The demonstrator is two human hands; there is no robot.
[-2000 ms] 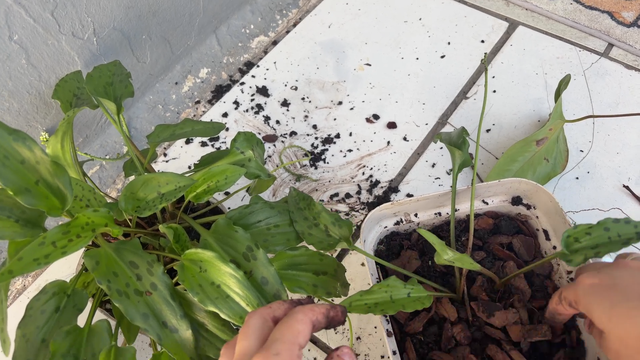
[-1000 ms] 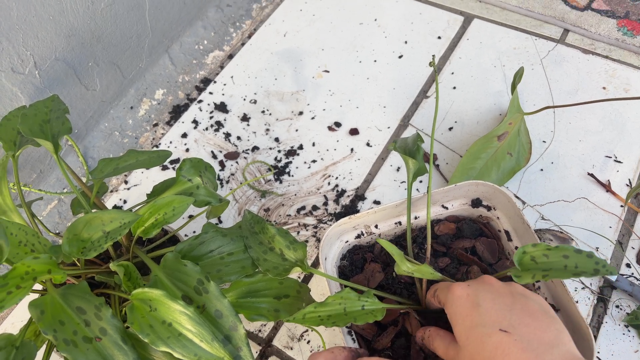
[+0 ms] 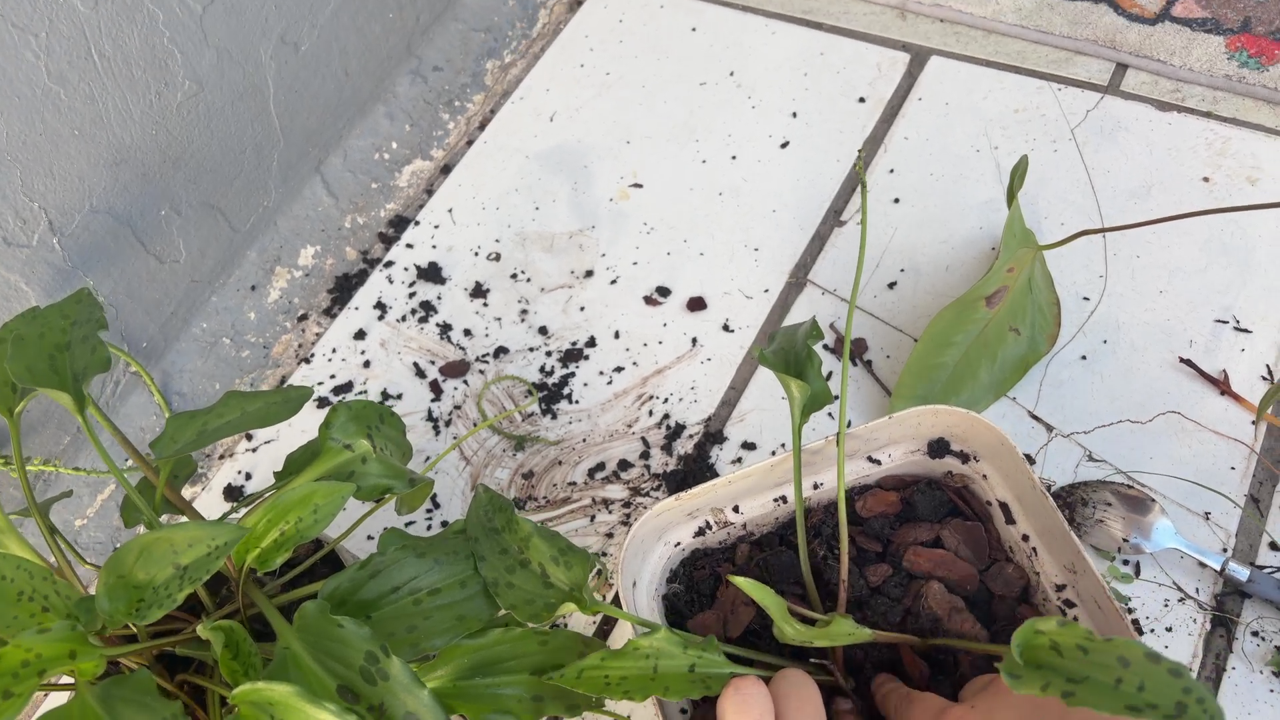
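A cream plastic pot (image 3: 1010,450) holds dark soil, bark chips (image 3: 940,570) and a small plant with upright stems (image 3: 845,400) and spotted leaves. At the bottom edge, the fingertips of my left hand (image 3: 770,697) rest by the plant's base, beneath a spotted leaf (image 3: 650,665). Close to its right, my right hand (image 3: 960,700) has its fingers down in the bark at the stems; its fingertips are partly hidden and most of the hand is cut off by the frame. Whether either hand grips anything cannot be seen.
A bushy spotted-leaf plant (image 3: 400,600) fills the lower left, beside a grey wall (image 3: 200,150). Spilled soil (image 3: 570,380) lies on white floor tiles (image 3: 680,130). A large cut leaf (image 3: 985,320) lies behind the pot; a soiled spoon (image 3: 1130,520) and thin roots lie right.
My right hand has moved from the pot's right side to the stems, and now sits lower in view. My left hand has come from left of the pot to the plant's base.
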